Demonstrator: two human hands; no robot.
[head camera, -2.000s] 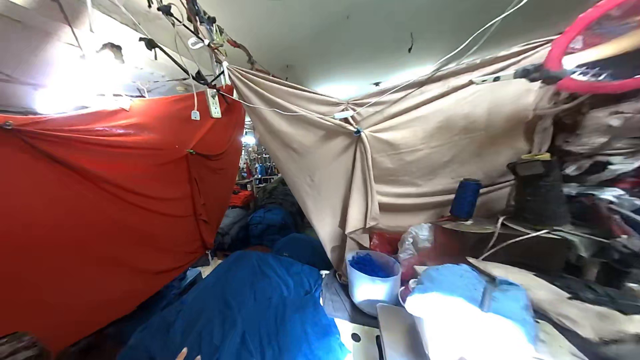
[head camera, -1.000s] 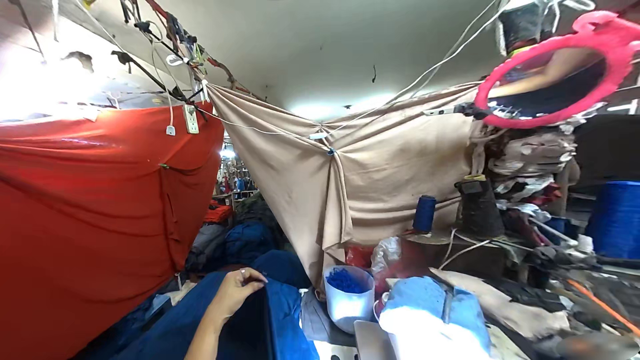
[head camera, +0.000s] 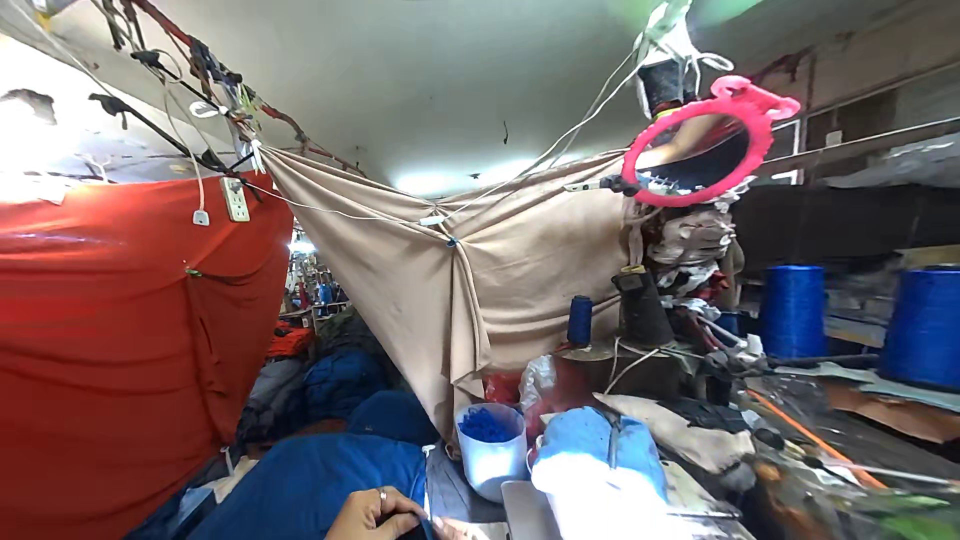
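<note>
Blue fabric (head camera: 322, 472) covers the lower middle of the view. At the bottom edge my left hand (head camera: 375, 516), with a ring on one finger, pinches a dark blue edge of cloth (head camera: 427, 527). My right hand (head camera: 448, 529) shows only as fingertips, at the other side of that same edge. A white zipper end or cord (head camera: 427, 472) lies just above them. To the right stands a white bucket (head camera: 491, 457) holding blue scraps or thread (head camera: 484, 426). Beside it is a light blue cloth-covered thing (head camera: 589, 442), brightly lit below.
A red sheet (head camera: 135, 337) and a beige sheet (head camera: 540, 277) hang ahead. A pink-framed mirror (head camera: 701, 142) hangs upper right. Blue thread cones (head camera: 793, 311) stand at right, a smaller blue spool (head camera: 579, 321) mid-right. A power strip (head camera: 235, 199) and cords dangle at left.
My left hand, raised over the blue fabric a second ago, is now lower at the bottom edge. Fingertips of my right hand have come into view beside it. The view has turned to the right.
</note>
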